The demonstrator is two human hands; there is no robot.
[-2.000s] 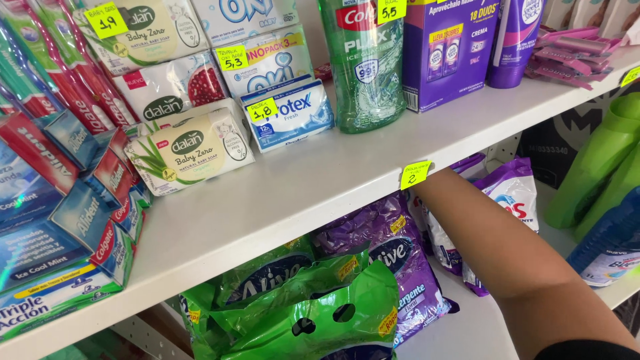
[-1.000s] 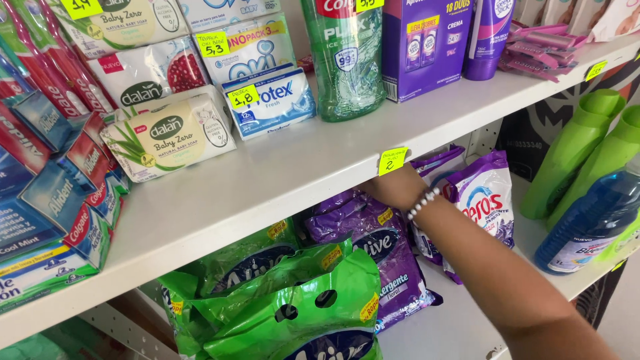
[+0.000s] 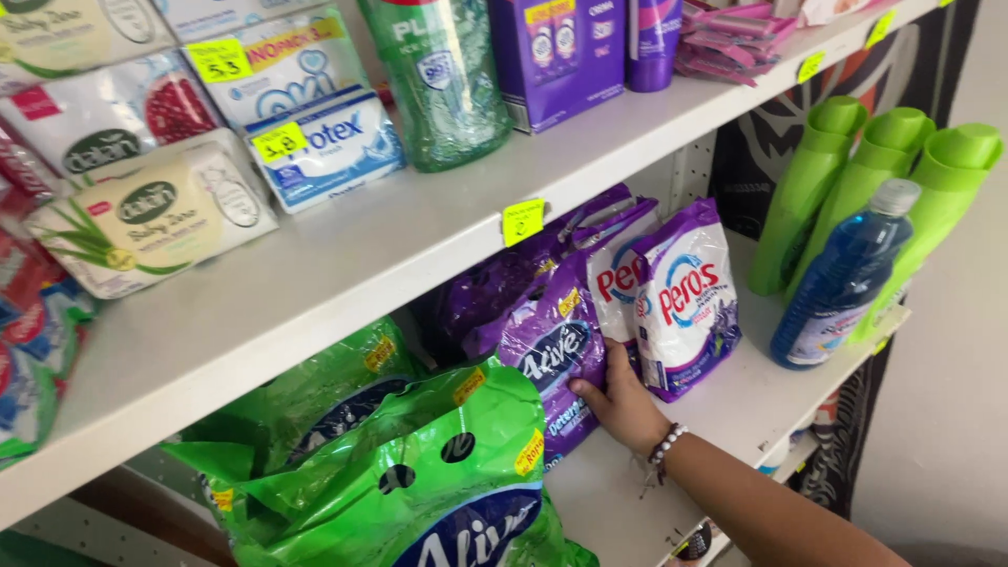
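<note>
My right hand (image 3: 626, 405), with a beaded bracelet at the wrist, touches the right side of a purple Alive detergent bag (image 3: 555, 354) on the lower shelf. Its thumb lies on the bag's front and its fingers reach along the side edge; whether they grip is unclear. Just right of the fingers stands a white and purple Peros detergent bag (image 3: 689, 303), with another partly behind it. Large green Alive bags (image 3: 409, 465) stand at the left, nearer the camera. My left hand is out of view.
The upper shelf (image 3: 378, 260) overhangs the bags and carries boxed soaps (image 3: 153, 213), a green mouthwash bottle (image 3: 449, 87) and a purple box (image 3: 559, 63). Green bottles (image 3: 882, 181) and a blue liquid bottle (image 3: 846, 276) stand at the lower shelf's right end.
My right hand, earlier reaching in under the upper shelf's edge above the purple bags, has come down to the side of the front purple bag. The view has shifted.
</note>
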